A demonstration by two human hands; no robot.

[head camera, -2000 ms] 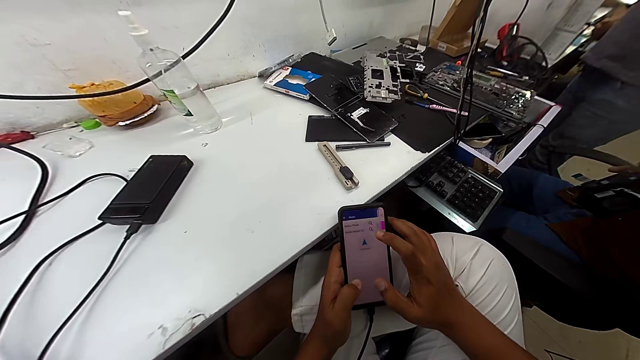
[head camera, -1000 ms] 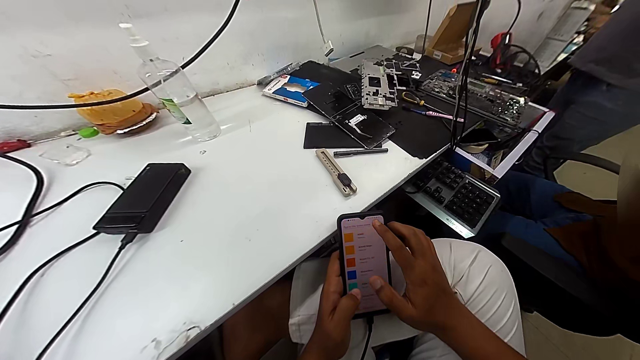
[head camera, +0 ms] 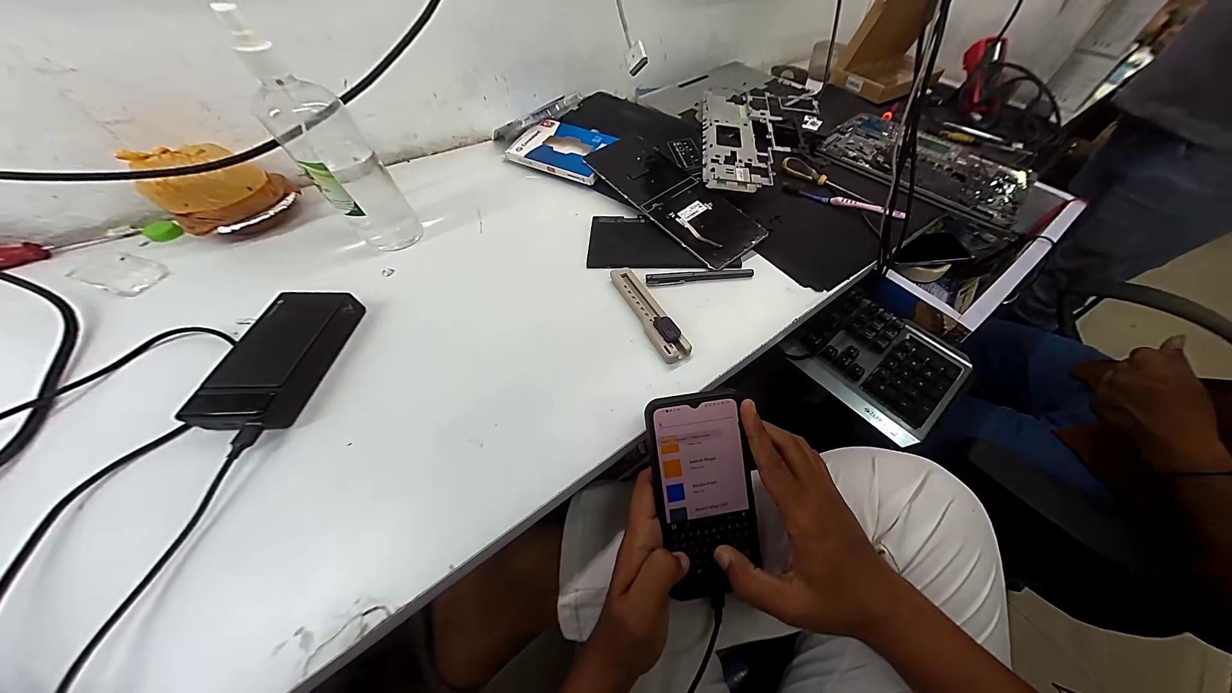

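A black smartphone (head camera: 705,481) stands tilted over my lap, its screen lit with a list and an on-screen keyboard. My left hand (head camera: 643,587) grips its left side, thumb at the lower screen. Around the right side is my right hand (head camera: 818,529), fingers along the edge and thumb at the keyboard. A black cable (head camera: 710,645) runs down from the phone's lower end. On the white table beyond lie a beige snap-off utility knife (head camera: 652,316) and a black pen (head camera: 700,277).
A black power bank (head camera: 274,361) with cables and a clear spray bottle (head camera: 337,164) are on the left. Laptop parts (head camera: 736,144), a circuit board (head camera: 929,168) and a screwdriver (head camera: 847,202) lie at the back right. A keyboard (head camera: 881,366) sits below the table edge; a seated person's hand (head camera: 1160,404) is at right.
The phone screen has gone from a mostly plain page to a list with coloured squares, and now also shows a keyboard. A seated person's hand has come into view at right.
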